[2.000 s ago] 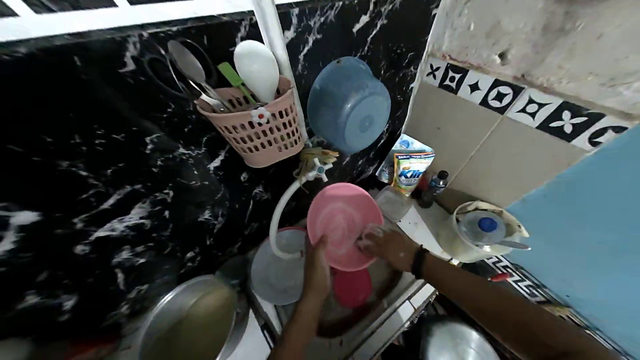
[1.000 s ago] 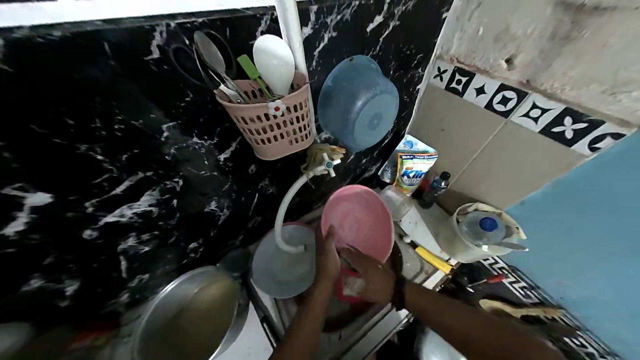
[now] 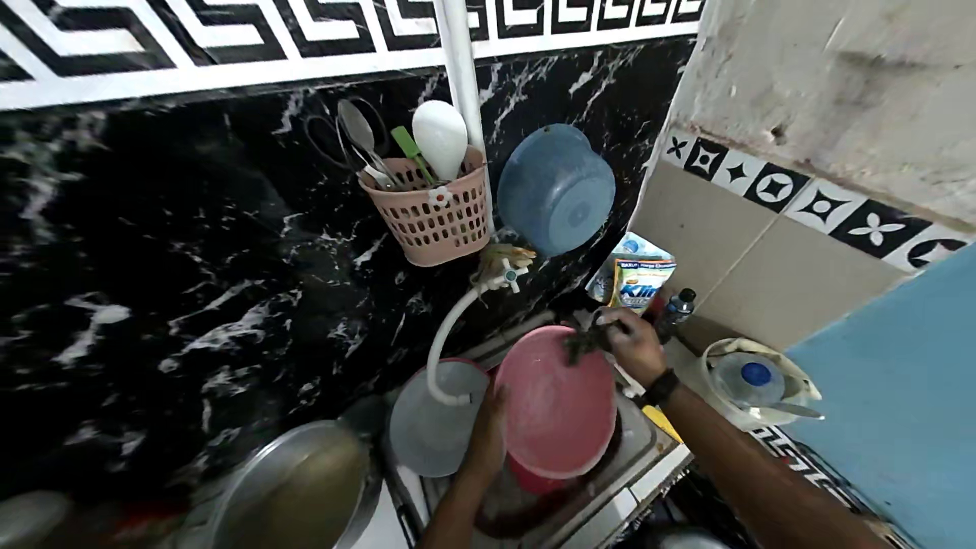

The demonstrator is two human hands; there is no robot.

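My left hand (image 3: pixel 488 431) grips the left rim of a pink plastic basin (image 3: pixel 560 412), which is tilted over the sink (image 3: pixel 637 438). At the basin's upper right rim, my right hand (image 3: pixel 633 343) holds a dark scrubbing pad (image 3: pixel 585 343), blurred at its edges. A dark band circles the right wrist. Left of the basin, a grey round bowl (image 3: pixel 435 427) sits under the white hose (image 3: pixel 441 351) of the wall tap (image 3: pixel 509 276). Part of a red item (image 3: pixel 534 480) shows beneath the pink basin.
On the black marbled wall hang a pink utensil basket (image 3: pixel 438 221) and a blue basin (image 3: pixel 560 191). Detergent pouches (image 3: pixel 637 284) and a dark bottle (image 3: pixel 677 309) stand behind the sink. A metal pot (image 3: pixel 293 488) is at lower left, a pail (image 3: pixel 724 396) at right, and a yellow handle (image 3: pixel 662 422) nearer.
My right hand has moved from the lower part of the pink basin to its upper right rim, where the dark pad now shows. The view has tilted upward.
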